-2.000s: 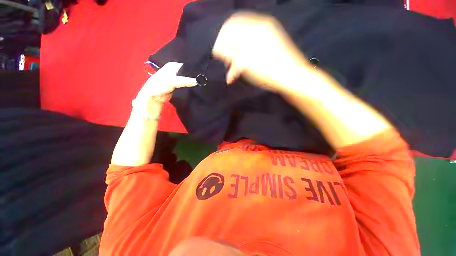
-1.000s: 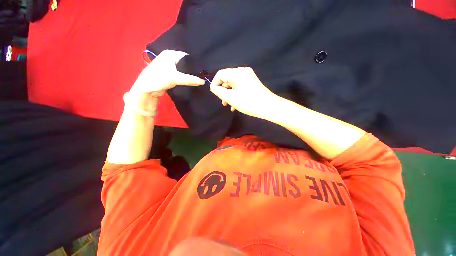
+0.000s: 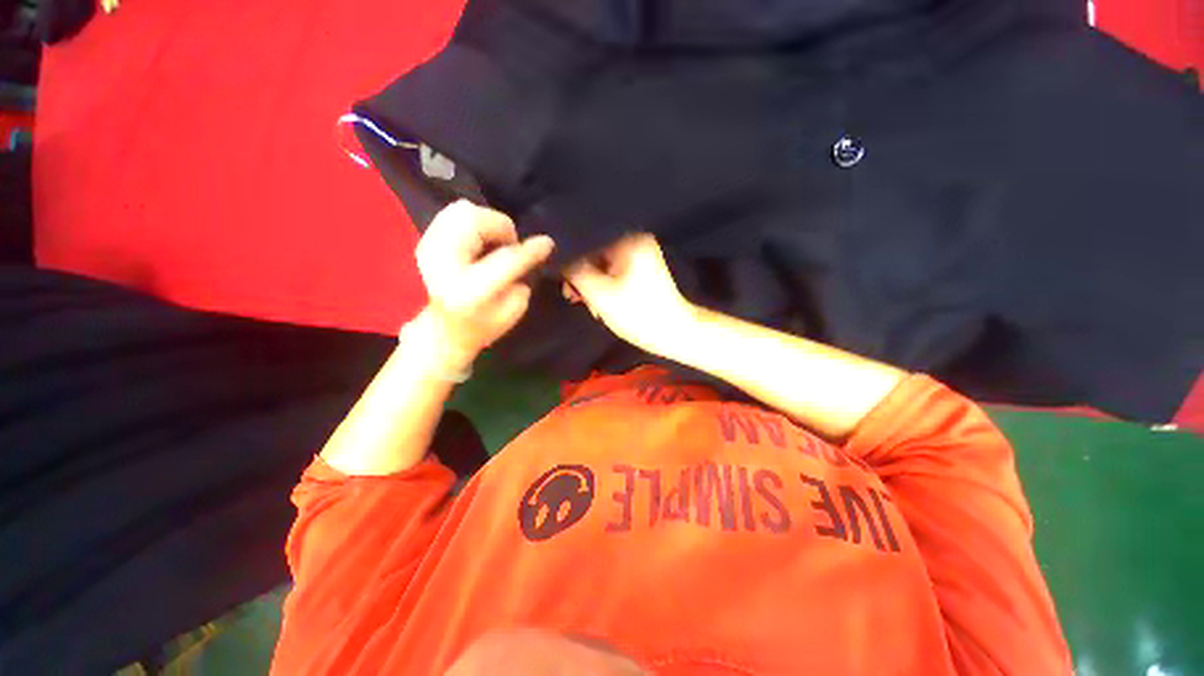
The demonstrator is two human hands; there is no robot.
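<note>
A dark garment (image 3: 739,145) lies spread in front of me. A round dark button (image 3: 848,151) with a shiny rim sits on it, right of my hands. My left hand (image 3: 482,277) has its fingers bent on the garment's near left edge and grips the cloth. My right hand (image 3: 631,288) is close beside it, with thumb and fingertips together at the same edge, slightly blurred. No needle or thread can be made out there. A small pale label (image 3: 436,163) and a white-blue strip show at the garment's left end.
A red cloth (image 3: 198,172) covers the table at the left. Other dark garments (image 3: 119,449) are piled at the near left. A green floor (image 3: 1122,528) shows at the right. My orange top touches the garment's near edge.
My left hand has moved nearer and slightly right, closing its fingers on the cloth. My right hand has moved nearer. The button between them no longer shows, and the label is now visible.
</note>
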